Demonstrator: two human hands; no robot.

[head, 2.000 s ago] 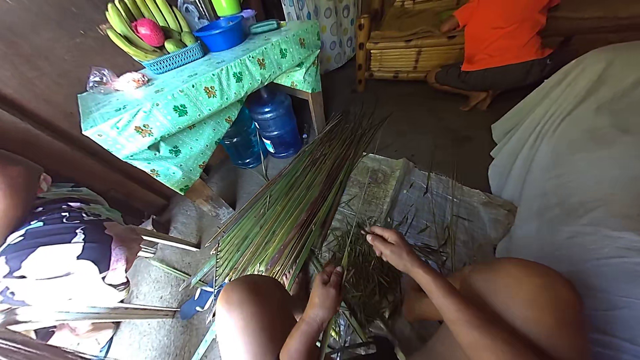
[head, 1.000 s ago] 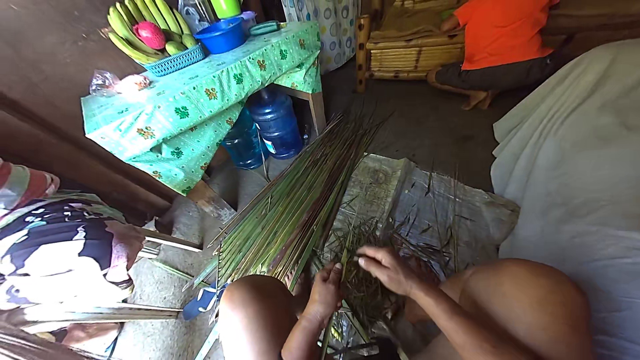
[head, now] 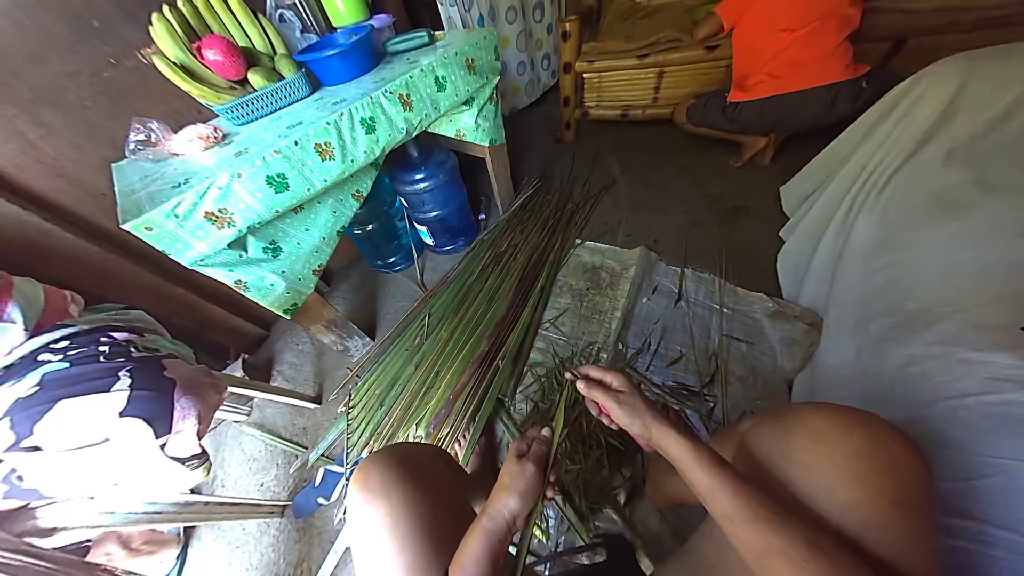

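My left hand (head: 524, 472) is closed around a narrow green palm leaf strip (head: 558, 424) between my knees. Just above and to the right, my right hand (head: 612, 400) is at the strip's upper part, thumb and forefinger pinched together; something pink shows in its palm, too covered to name. A large fanned bundle of long green and brown palm leaves (head: 464, 336) lies to the left of my hands. Thin leaf scraps (head: 608, 456) are heaped below and behind my right hand, over a worn grey sheet (head: 696, 320).
A table with a green patterned cloth (head: 320, 168) holds a blue basin (head: 340, 58) and a fruit basket (head: 264, 98); blue water jugs (head: 436, 196) stand beneath. A person in patterned clothes (head: 88, 400) sits at left, another in orange (head: 788, 48) at the back. Pale cloth (head: 912, 240) hangs at right.
My right hand has shifted slightly beside the strip, while my left hand stays near the same place. At the far left, the person in patterned clothes has moved a little.
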